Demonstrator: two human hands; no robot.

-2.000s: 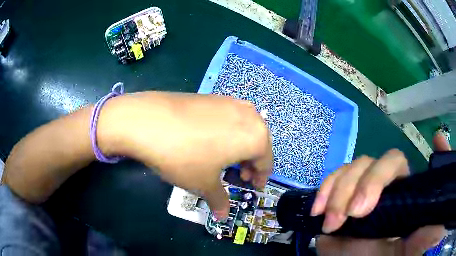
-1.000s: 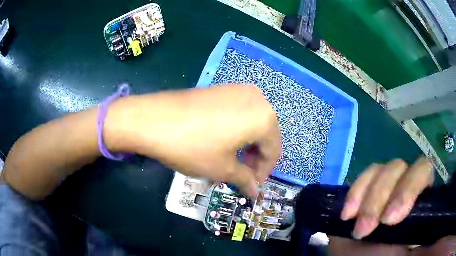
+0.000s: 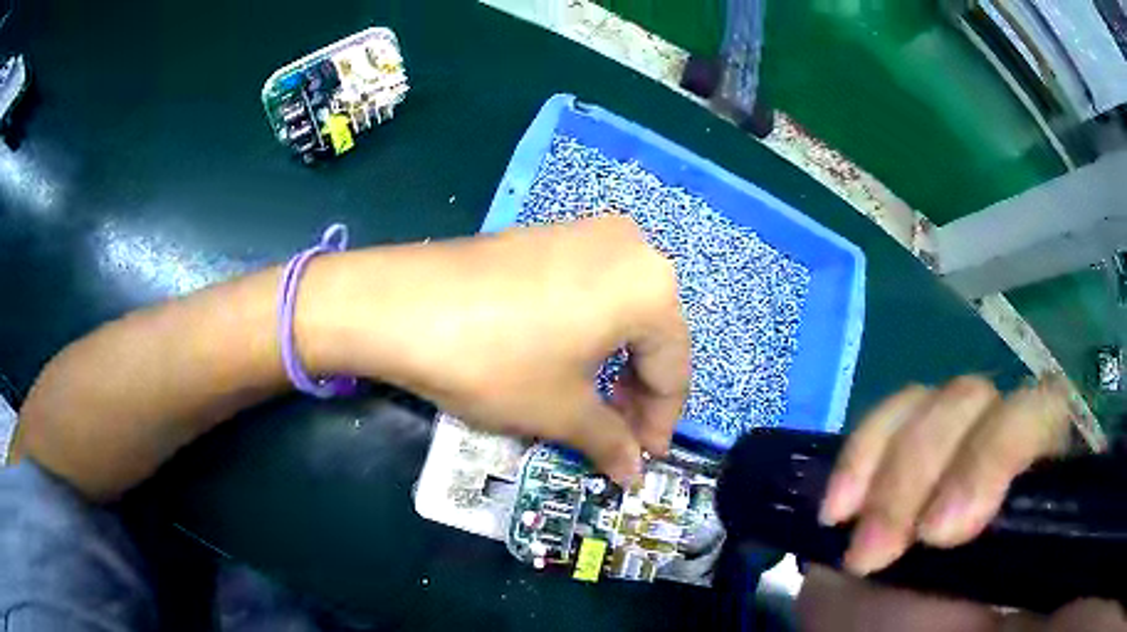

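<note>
A socket unit with a green board, brass contacts and a yellow block lies in a pale holding fixture. My left hand is over it, thumb and forefinger tips close together at the brass contacts; whether a screw is between them cannot be told. My right hand is wrapped around a black electric screwdriver, whose front end is at the unit's right side; its bit is not visible. The blue screw tray, filled with tiny silver screws, sits just beyond, partly behind my left hand.
Another open socket unit lies on the dark green bench at the upper left. A worn pale edge rail separates the bench from a green surface. A metal post and crossbar stand at the right.
My left hand has moved from the unit's left end to its brass contacts, thumb and forefinger coming together. The screwdriver's front end has shifted slightly right and up from two seconds ago.
</note>
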